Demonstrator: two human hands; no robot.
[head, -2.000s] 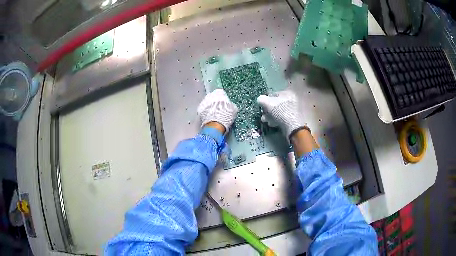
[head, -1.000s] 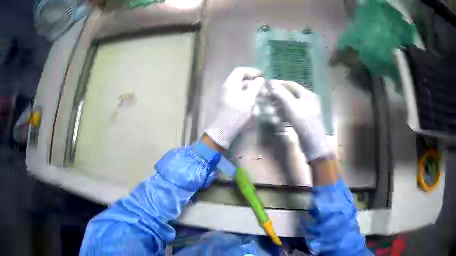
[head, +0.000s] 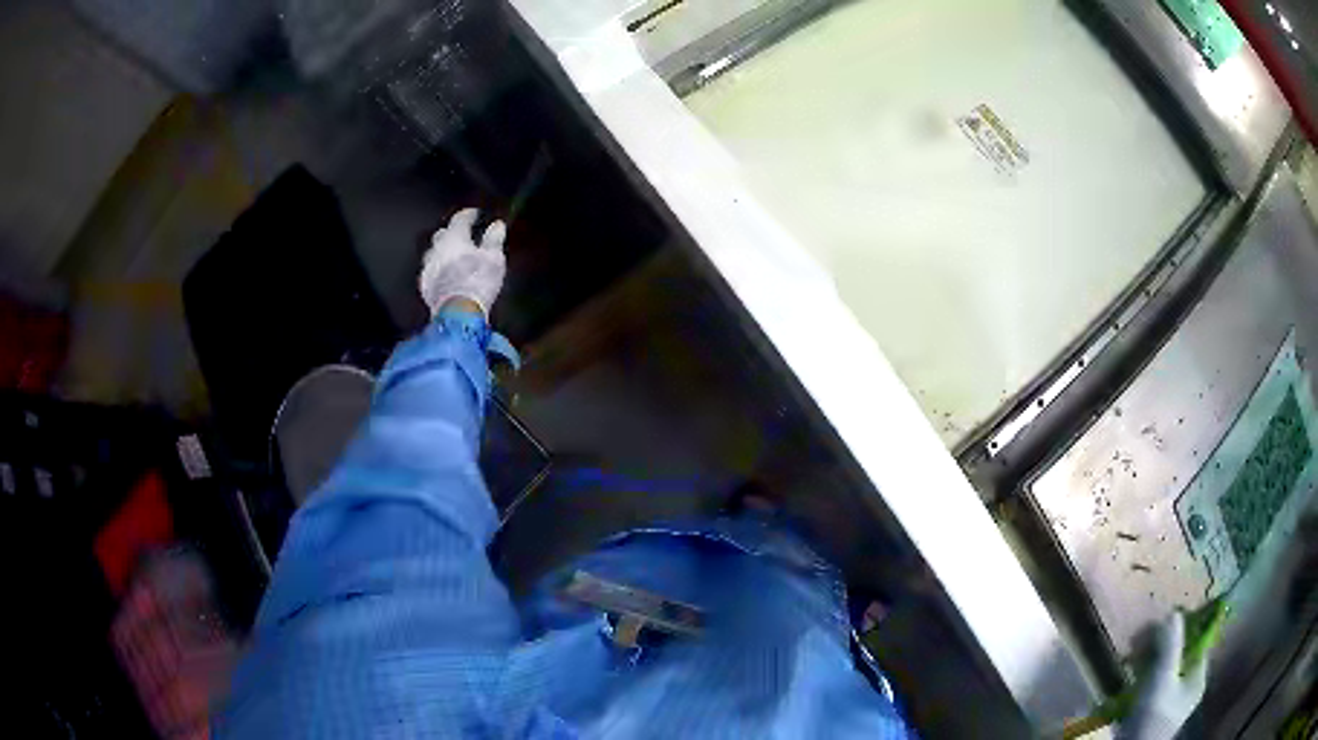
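My left hand, in a white glove, is stretched out over the dark space beside the machine. Its fingers are apart and no held thing shows. My right hand, gloved and partly cut off at the lower right, is around the green-handled tool. The pale green fixture base lies on the perforated metal table at the right edge, beyond the tool, with a dark green board panel in it.
The machine's white front edge runs diagonally between my hands. A pale panel with a label lies behind it. Small dark scraps dot the metal table. A black object and red items are low at the left.
The view has swung left. My hands, together over the fixture before, are now far apart. The left has moved out past the machine; the right has taken hold of the green-handled tool.
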